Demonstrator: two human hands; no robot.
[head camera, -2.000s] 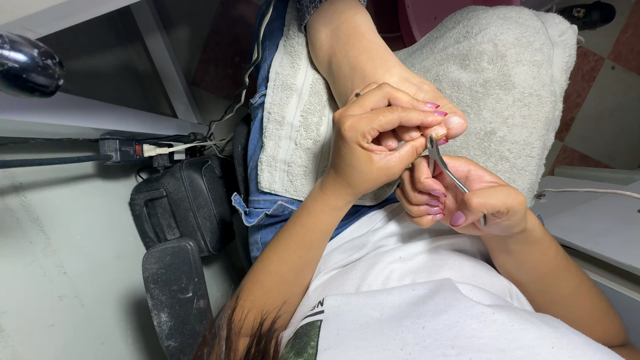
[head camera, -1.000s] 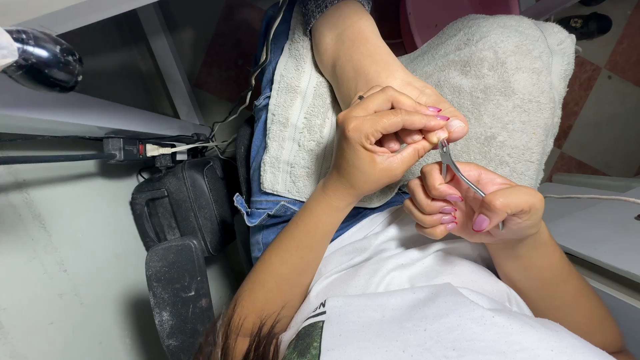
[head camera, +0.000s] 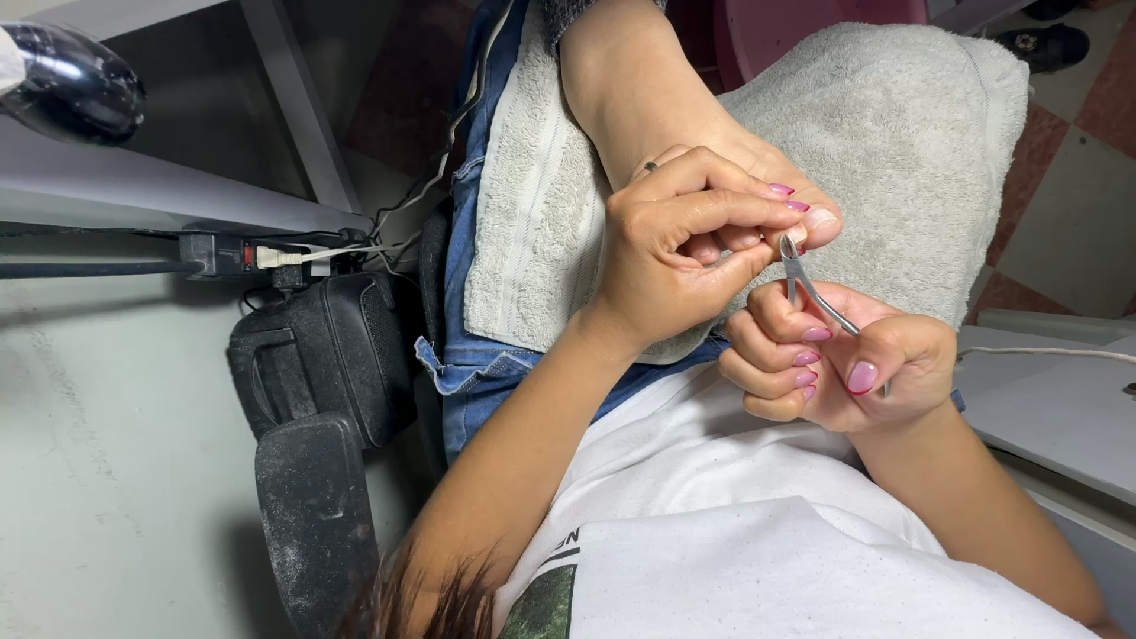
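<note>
Another person's bare foot (head camera: 639, 98) rests on a light grey terry towel (head camera: 896, 169) spread over my lap. My left hand (head camera: 688, 235) is wrapped over the toes, its fingers and thumb gripping a toe beside the big toe. My right hand (head camera: 834, 355), palm up, is closed around the handles of metal cuticle nippers (head camera: 821, 306). Their jaws are at the nail of the toe held by my left hand; whether they are fully closed is too small to tell. The big toenail (head camera: 818, 217) shows just beyond my left fingertips.
At the left are a black padded case (head camera: 324, 355), a black armrest (head camera: 315, 524) and a power strip (head camera: 213, 256) with cables. A glossy black rounded object (head camera: 75, 84) juts in at upper left. A pink basin (head camera: 808, 35) stands behind the towel, and a white surface (head camera: 1056, 399) lies right.
The nippers' jaws have shifted slightly at the toe, and my right hand has moved a little. My left hand keeps its grip on the toes.
</note>
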